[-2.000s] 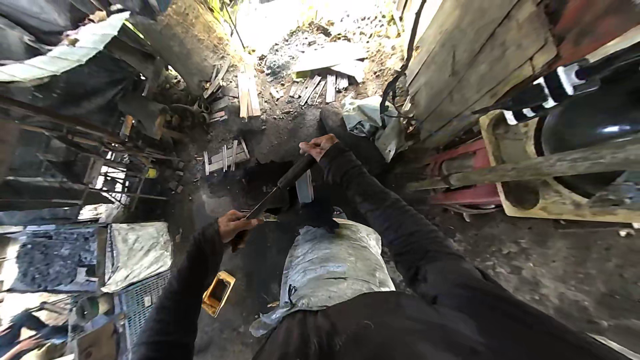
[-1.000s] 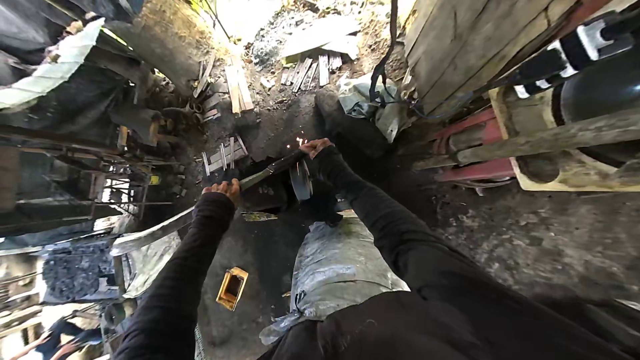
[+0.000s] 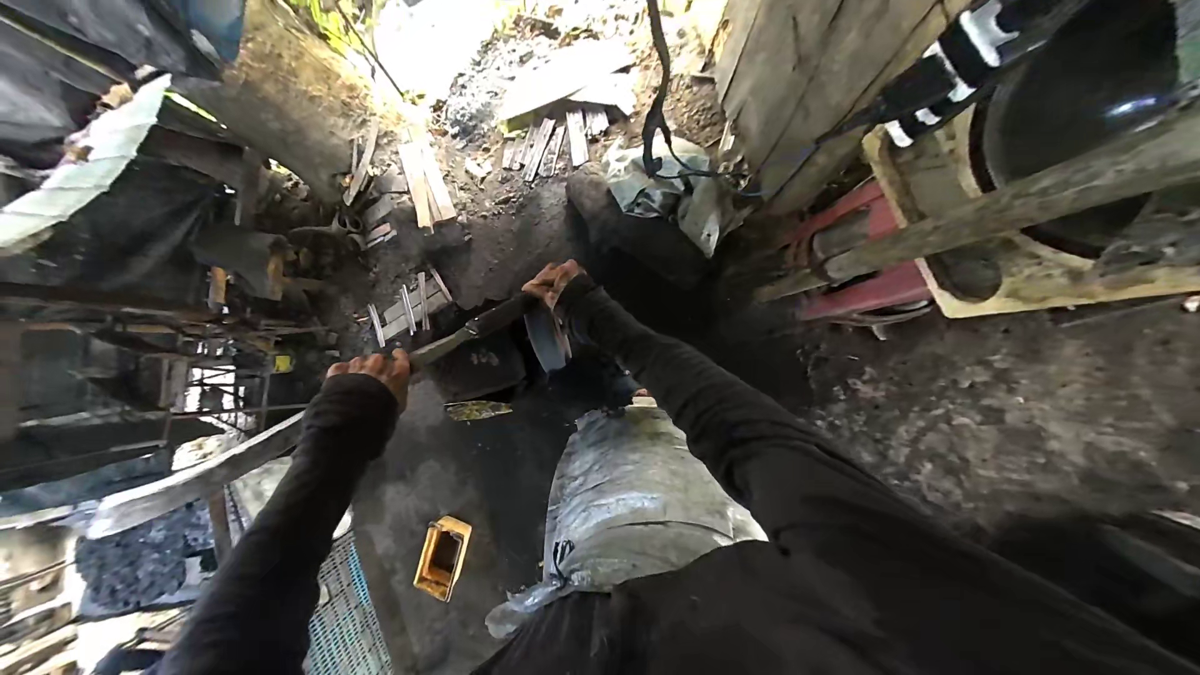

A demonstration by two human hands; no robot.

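My left hand (image 3: 373,372) is closed around the left end of a long, dark metal blade (image 3: 450,345), whose pale, slightly curved part lies nearest that hand. At the blade's other end, my right hand (image 3: 555,279) grips it with bent fingers. The blade slants up to the right, just over the edge of a grinding wheel (image 3: 547,337). A dark box-like housing (image 3: 480,367) sits left of the wheel. Where the blade meets the wheel is hidden by the blade and my right hand.
A yellow container (image 3: 442,558) stands on the ground lower left. Wood strips (image 3: 427,178) lie ahead. On the right, a wooden pole (image 3: 994,202) crosses a yellowish frame (image 3: 1059,295). A grey sheet (image 3: 647,478) covers my lap.
The blade, at first held steeply near the wheel with both hands closer together, now lies flatter with my left hand farther left. Sparks at my right hand one second ago no longer show.
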